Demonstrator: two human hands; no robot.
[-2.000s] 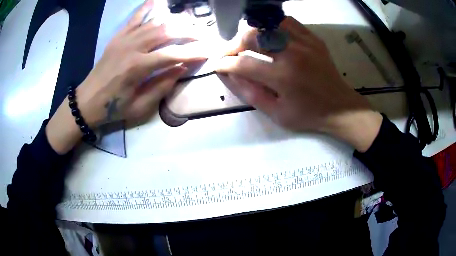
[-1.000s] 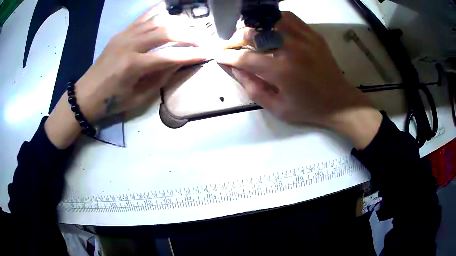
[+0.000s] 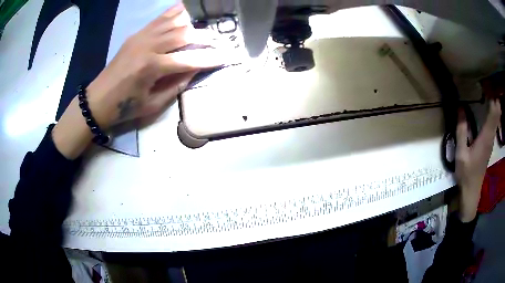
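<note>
My left hand (image 3: 149, 69) pinches a pale-sided cloth piece (image 3: 124, 142) with a dark edge at the left of the needle area; its pointed corner shows below my wrist. The fingertips are washed out by the lamp. The white sewing machine head (image 3: 256, 25) with a dark knob (image 3: 298, 58) hangs above; the needle is lost in glare. My right hand (image 3: 473, 152) is at the far right edge, fingers spread over black looped handles (image 3: 449, 146), with fingertips by a dark object (image 3: 493, 87). I see nothing gripped in it.
A dark curved cloth piece (image 3: 91, 44) lies at the upper left. The machine bed plate (image 3: 332, 83) has a dark gap along its front. A printed ruler (image 3: 249, 209) runs along the table's front edge. A red item (image 3: 493, 188) and open storage are at the lower right.
My right hand has let go of the work under the machine head and moved to the far right. My left hand has stayed on the cloth. The bed plate is now more exposed.
</note>
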